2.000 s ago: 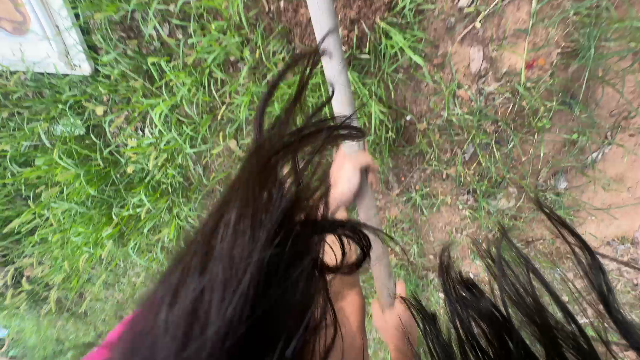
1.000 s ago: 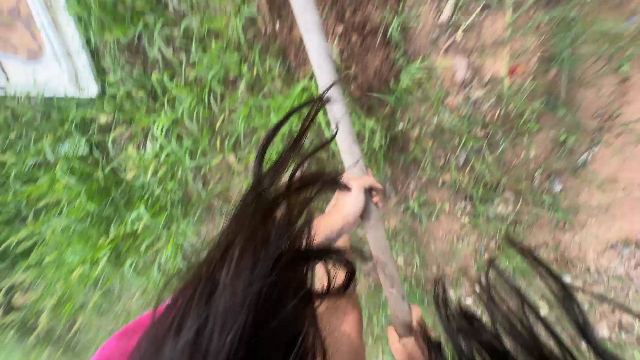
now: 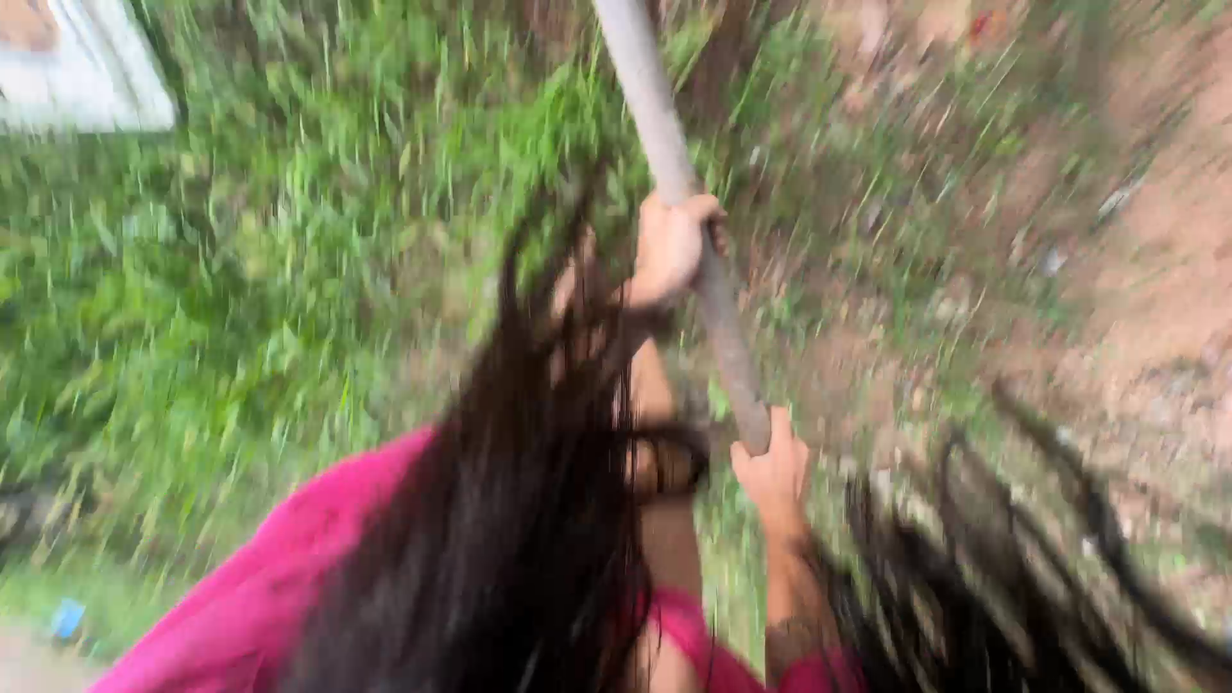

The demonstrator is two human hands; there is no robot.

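Note:
A long, pale wooden pole (image 3: 647, 91) runs from the top edge down to the lower middle, slanting slightly to the right. My left hand (image 3: 677, 241) is wrapped around its middle stretch. Lower down, my right hand (image 3: 774, 460) grips the pole's near end. The far end lies beyond the top edge, out of view. Long dark hair hangs over much of the lower picture and hides most of my left arm. Motion blurs the picture.
Tall green grass (image 3: 289, 250) covers the ground on the left. Reddish bare soil (image 3: 1169, 241) lies on the right. A white panel (image 3: 125, 72) rests at the upper left, and a small blue scrap (image 3: 67, 618) lies at the lower left.
Both hands have come further up into view, along with the pole's near end. More of the pink sleeve shows at the lower left.

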